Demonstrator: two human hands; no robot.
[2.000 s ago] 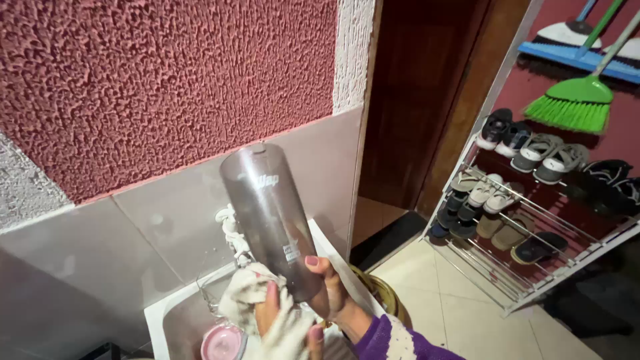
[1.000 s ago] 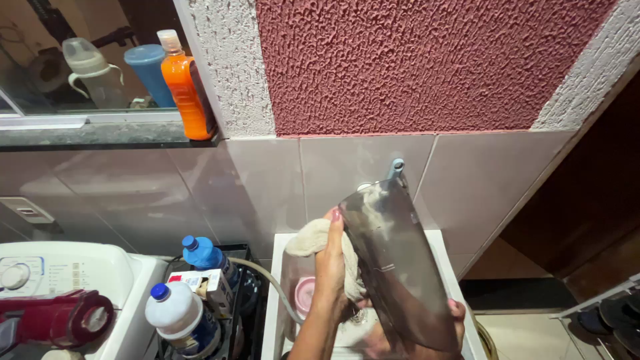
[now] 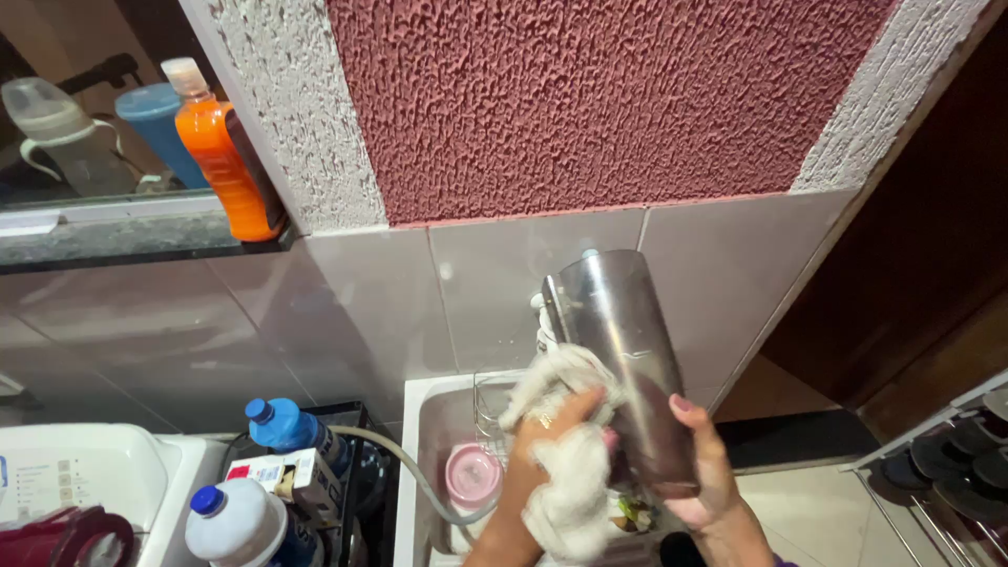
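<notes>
A tall, see-through dark plastic container (image 3: 630, 346) is held tilted above the white laundry sink (image 3: 413, 441). My right hand (image 3: 709, 472) grips its lower end from the right, thumb on its side. My left hand (image 3: 555, 441) holds a white cloth (image 3: 575, 488) bunched against the container's left side; part of the cloth hangs below the hand. Behind the container, a white tap (image 3: 543, 323) on the tiled wall is partly hidden. In the sink lie a pink round dish (image 3: 473, 475) and a wire rack (image 3: 490, 417), left of my hands.
Left of the sink, a black rack (image 3: 354, 441) holds a blue-capped white bottle (image 3: 236, 524), a blue bottle (image 3: 287, 425) and a carton (image 3: 291, 476). A grey hose (image 3: 417, 480) runs into the sink. An orange bottle (image 3: 228, 165) stands on the window sill. A shoe rack (image 3: 906, 504) is at right.
The cloth was near the container's upper left side a second ago and is now lower, at its middle. The view swung left after the earliest frame.
</notes>
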